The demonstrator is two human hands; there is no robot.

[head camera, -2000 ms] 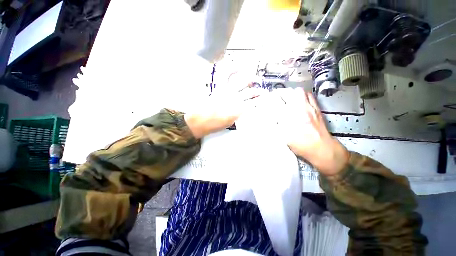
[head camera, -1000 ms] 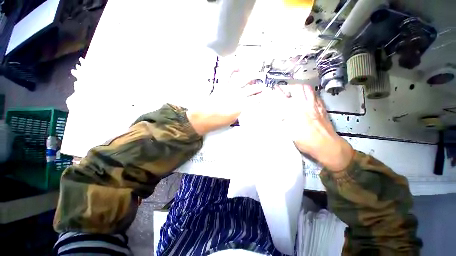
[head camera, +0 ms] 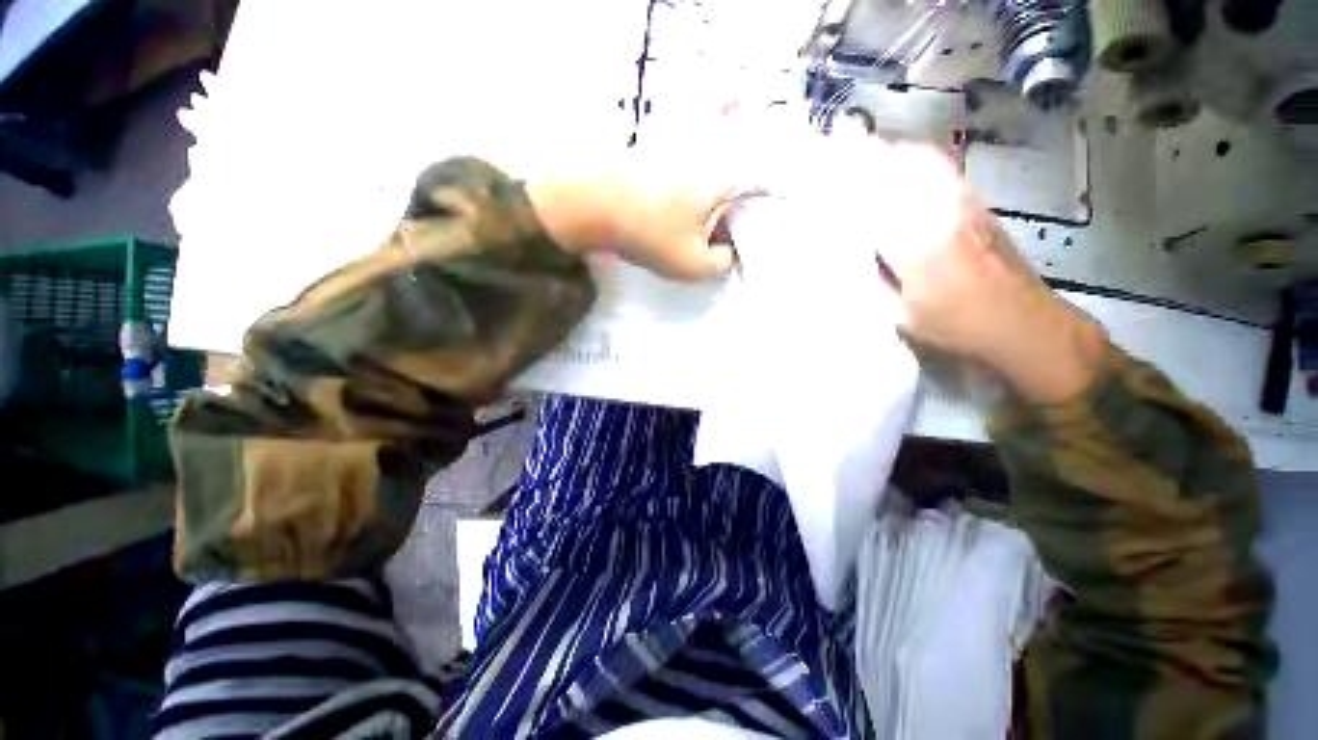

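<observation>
A white cut piece (head camera: 827, 340) lies between my hands in front of the needle area and hangs over the table edge onto my lap in two points. My left hand (head camera: 651, 217) holds its left side, fingers bent, thumb towards me. My right hand (head camera: 983, 297) grips its right side, partly blurred. The presser foot area (head camera: 841, 116) is just beyond the hands, washed out by glare. My fingertips are hard to make out in the bright light.
Tension knobs (head camera: 1127, 32) stand at the top right on the machine. A stack of white pieces (head camera: 947, 622) lies beside my lap on the right. A green crate (head camera: 72, 325) is on the left. A ragged-edged white stack (head camera: 318, 188) covers the table's left.
The view has tilted down, so the table sits higher in it. My hands have changed from lying flat on the piece to gripping its sides, the right hand a little further right.
</observation>
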